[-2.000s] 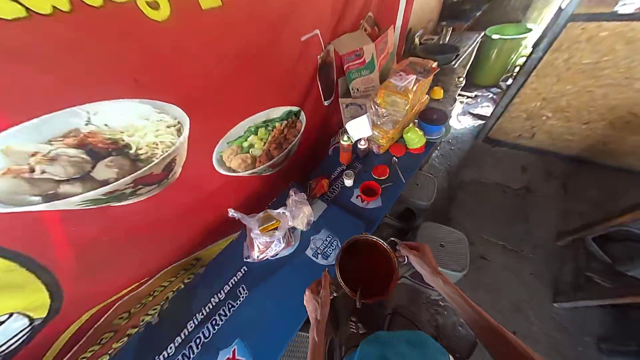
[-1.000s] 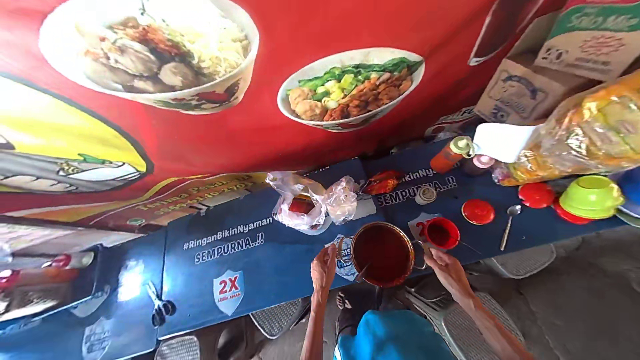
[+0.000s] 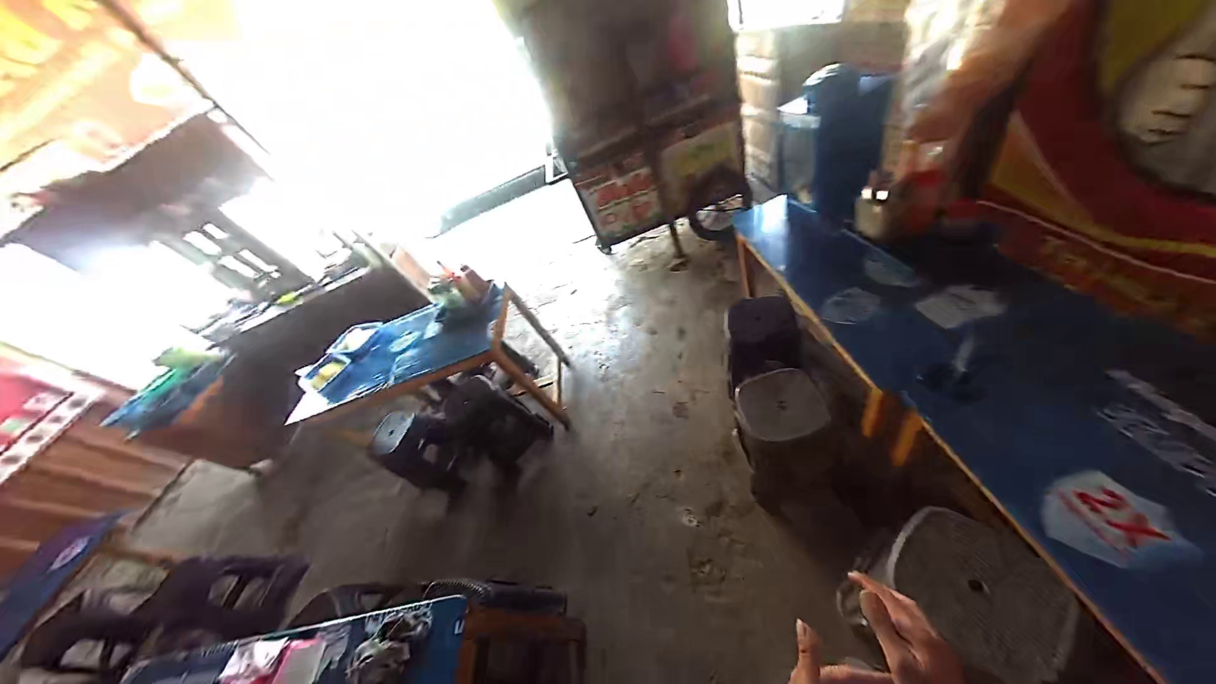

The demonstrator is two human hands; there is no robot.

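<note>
One bare hand, which I take to be my left hand (image 3: 879, 636), reaches in from the bottom edge, right of centre. Its fingers point up and left, apart from the thumb, and nothing shows between them. Just beyond it stands a grey plastic stool (image 3: 988, 594), beside the long blue-covered table (image 3: 1007, 437). My right hand is out of view. Blurred scissors (image 3: 955, 370) lie on the long table. A holder with utensils or bottles (image 3: 883, 209) stands toward its far end.
More stools, one grey (image 3: 782, 407) and one dark (image 3: 763, 328), stand along the long table. A smaller blue table (image 3: 418, 347) with dark stools (image 3: 494, 418) is at the left. Another table (image 3: 446, 636) is at the bottom left. A cart (image 3: 655, 180) stands by the bright opening.
The view has swung far to the left. The dark-red bowl held between both hands a second ago is out of view, as is the right hand. The left hand's fingers now show spread.
</note>
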